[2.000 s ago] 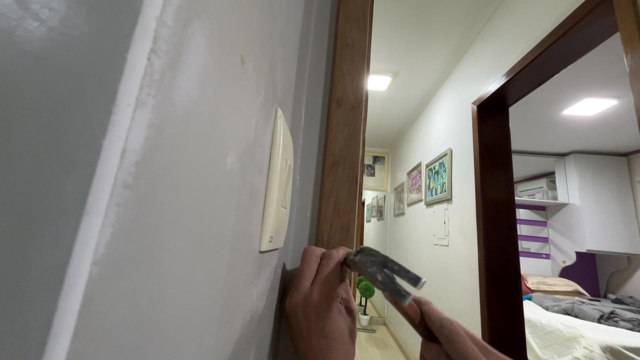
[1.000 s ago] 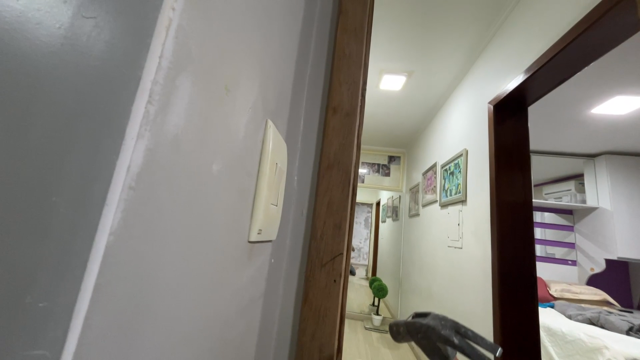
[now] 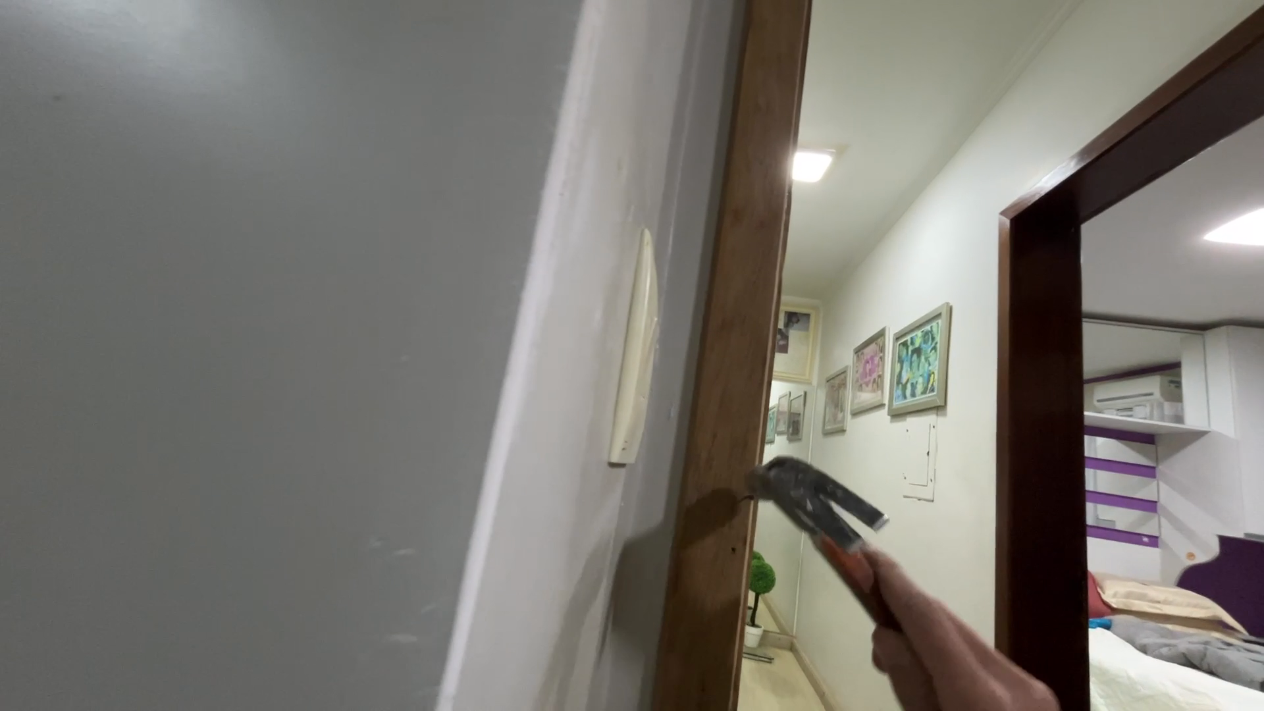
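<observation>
My right hand (image 3: 938, 632) grips a claw hammer (image 3: 810, 499) near its head, at the lower right. The hammer's striking face is at the edge of a brown wooden door frame (image 3: 736, 326), beside a small dark nail (image 3: 747, 497) in the wood; whether they touch I cannot tell. The claw points right, toward the hallway. My left hand is out of view.
A cream switch plate (image 3: 637, 355) is on the grey wall (image 3: 296, 355) left of the frame. Beyond lie a hallway with framed pictures (image 3: 919, 360), a potted topiary (image 3: 758, 578), and a dark door frame (image 3: 1037, 444) opening onto a bedroom with a bed (image 3: 1155, 667).
My left hand, seen on the wooden frame two seconds ago, has left the view. The hammer has come up to the frame's edge since one second ago. The view has shifted.
</observation>
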